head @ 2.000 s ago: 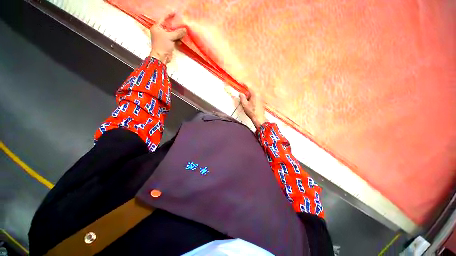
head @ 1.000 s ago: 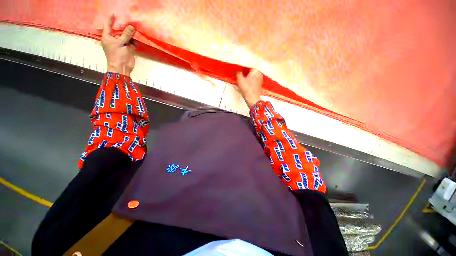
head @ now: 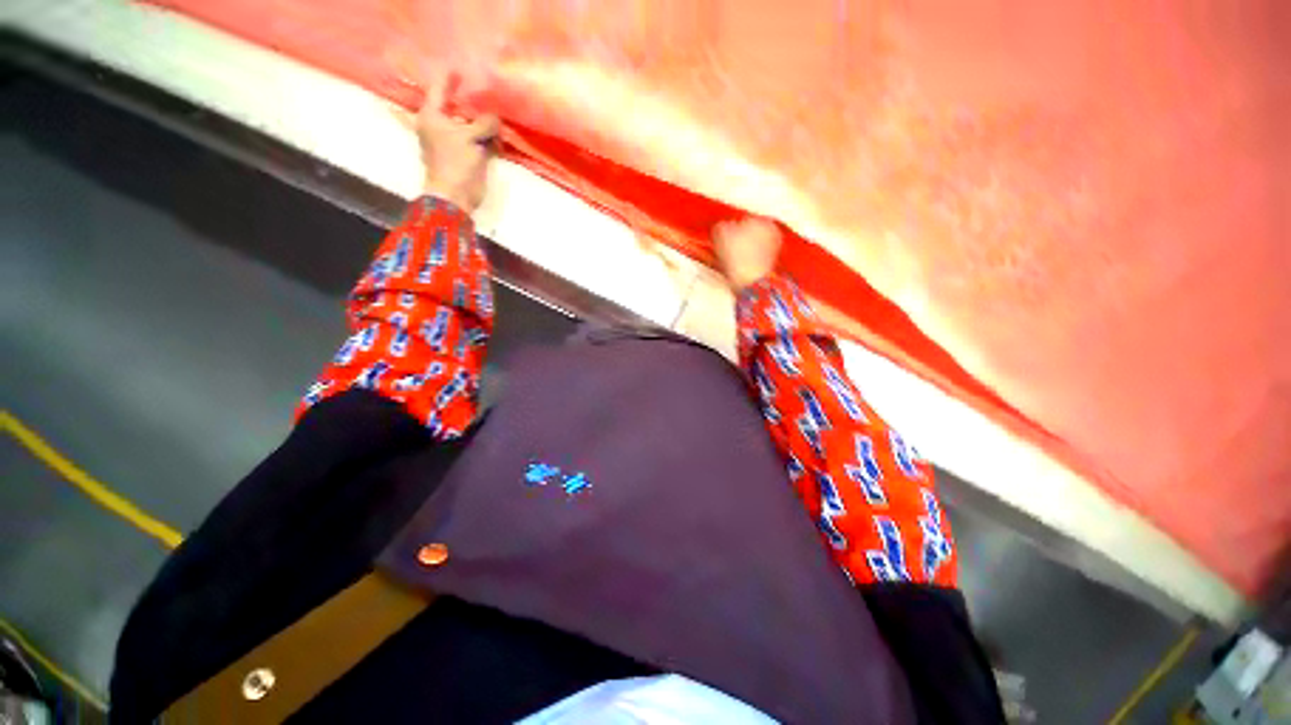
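Note:
The wide red-orange fabric ply (head: 977, 184) covers the table, with a darker red raised fold along its near edge. My left hand (head: 459, 147) is at the cloth edge, upper left of centre, thumb and fingers at the edge, slightly blurred. Whether it pinches the cloth cannot be told. My right hand (head: 746, 248) is closed on the cloth edge right of centre, and the edge is lifted around it. The white table strip (head: 559, 227) shows below the edge between my hands.
The dark metal table edge (head: 305, 166) runs diagonally beside the strip. My apron front is close to it. Grey floor with yellow lane lines (head: 92, 482) lies at left. A white machine part (head: 1246, 671) is at the lower right corner.
The view has turned, so the table edge slopes more steeply than one second ago. The red fold near my right hand is wider and reaches further right. My right hand is more closed.

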